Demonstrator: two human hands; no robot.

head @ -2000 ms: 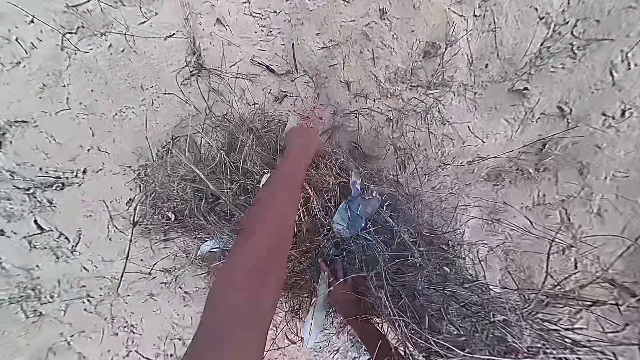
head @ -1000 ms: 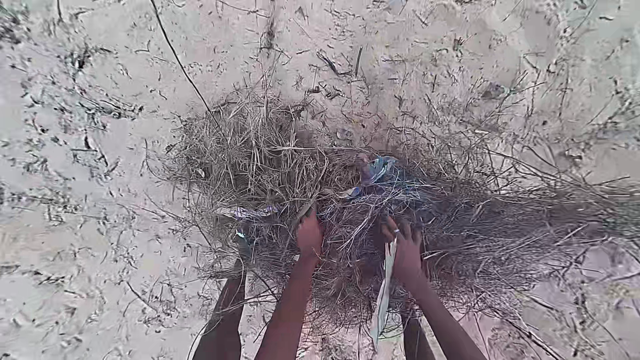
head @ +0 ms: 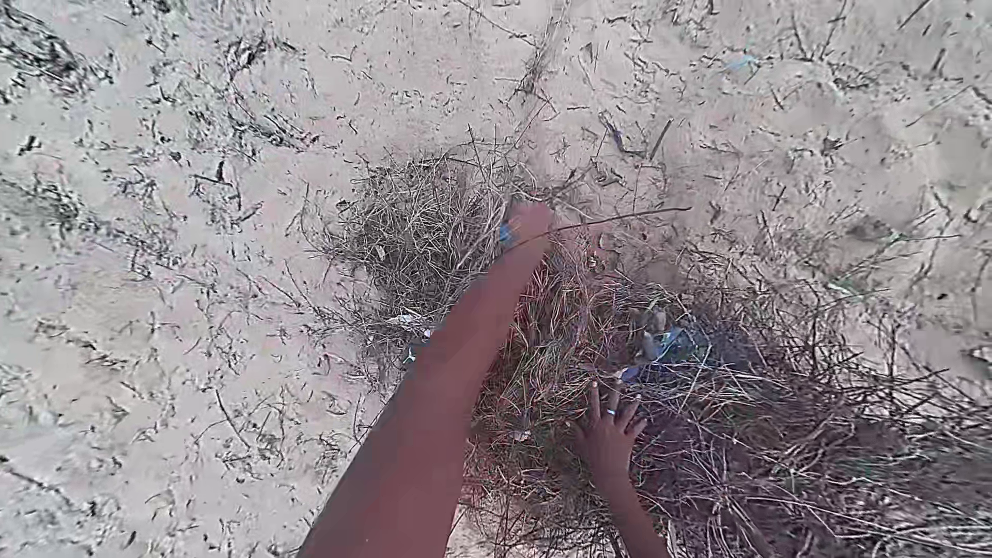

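Observation:
A heap of dry grass and thin twigs (head: 566, 318) lies on sandy ground. My left hand (head: 531, 221) is stretched to the heap's far edge, blurred, with a long thin twig crossing by the wrist; whether its fingers hold anything cannot be told. A small blue scrap (head: 505, 232) shows beside it. Lower and to the right, my right hand (head: 608, 438) rests palm down on the heap, fingers spread, a ring on one finger. Just beyond its fingertips, a crumpled blue plastic piece (head: 673, 345) is caught among the stalks.
Darker brushwood (head: 837, 449) spreads from the heap toward the lower right. A pale scrap (head: 404, 319) lies at the heap's left side. Loose twigs and plant bits litter the sand (head: 194, 310), and a light blue scrap (head: 742, 62) lies at the upper right.
One second ago both hands were low on the heap; my left hand has since moved forward to its far edge. My right hand remains on the heap, now with fingers spread wide.

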